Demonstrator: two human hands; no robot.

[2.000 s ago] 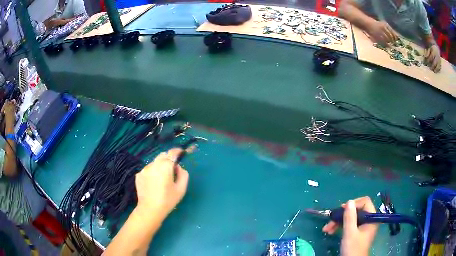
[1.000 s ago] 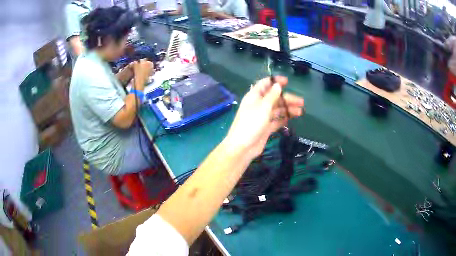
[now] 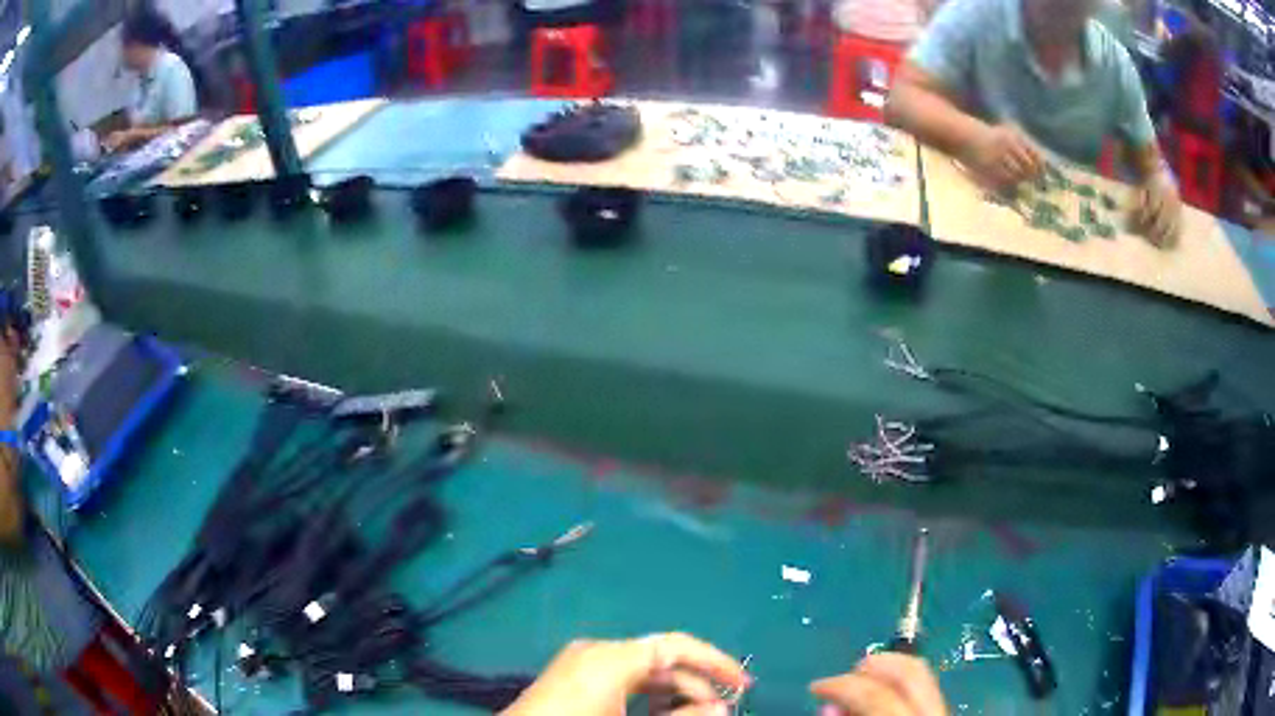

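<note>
My left hand [image 3: 636,677] is at the bottom edge, fingers curled together with a small pale wire end at the fingertips; what else it holds is hidden. My right hand [image 3: 884,685], cut off by the bottom edge, holds the soldering iron [image 3: 912,602], its metal tip pointing up and away. Black cables [image 3: 315,560] lie in a heap to the left of my left hand, with board panels [image 3: 385,403] at their far end. One cable's stripped leads [image 3: 562,540] stick out to the right of the heap. The circuit board and green holder are not in view.
Black side cutters [image 3: 1025,646] lie right of the iron, near a blue tray [image 3: 1144,636]. Another blue tray [image 3: 133,420] is at left. More cables with stripped leads [image 3: 892,452] lie on the raised ledge. A person [image 3: 1042,84] handles small parts across it.
The view has swung back from the left. My left hand has come from raised in the air down to the bottom centre. My right hand and the iron are in view again, the iron now pointing upward.
</note>
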